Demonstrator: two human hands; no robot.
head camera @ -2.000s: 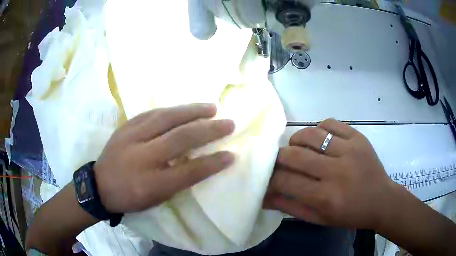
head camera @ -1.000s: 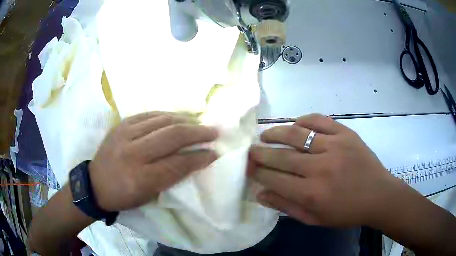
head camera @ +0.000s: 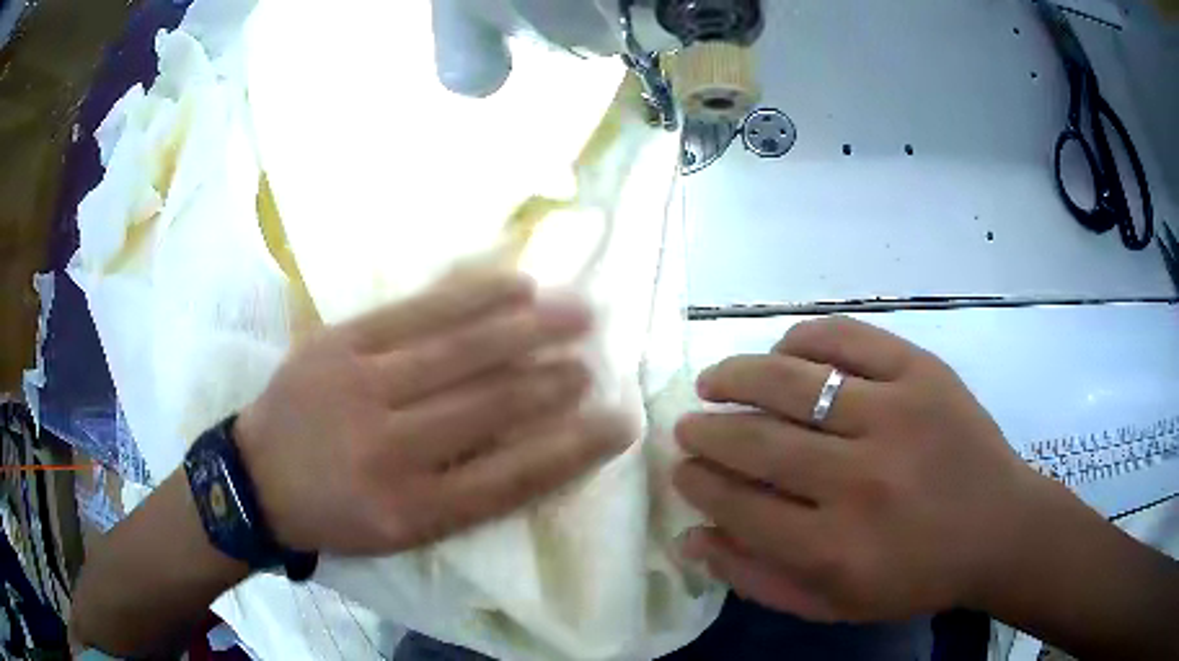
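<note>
The cream garment fabric point(head camera: 388, 194) lies in a large bunched heap on the machine bed, glaring white under the lamp. Its right edge runs up to the presser foot point(head camera: 657, 101). My left hand point(head camera: 453, 407), blurred, lies flat on the fabric with its fingers pointing right. My right hand point(head camera: 828, 478), with a ring, is at the fabric's right edge below the needle area. Its fingers are bent against the cloth, and the fingertips are partly hidden by folds, so the grip is unclear.
The machine head point(head camera: 543, 20) with its ribbed tension knob point(head camera: 715, 80) is overhead. A round metal disc point(head camera: 769, 132) sits on the bed. Black-handled scissors point(head camera: 1099, 168) lie at the right, with dark snips point(head camera: 1169, 253) at the frame edge. A printed ruler point(head camera: 1112, 448) runs along the front edge.
The fabric's right edge now lies straighter below the presser foot, where it bulged right before. My left hand has shifted slightly right over the cloth since one second ago.
</note>
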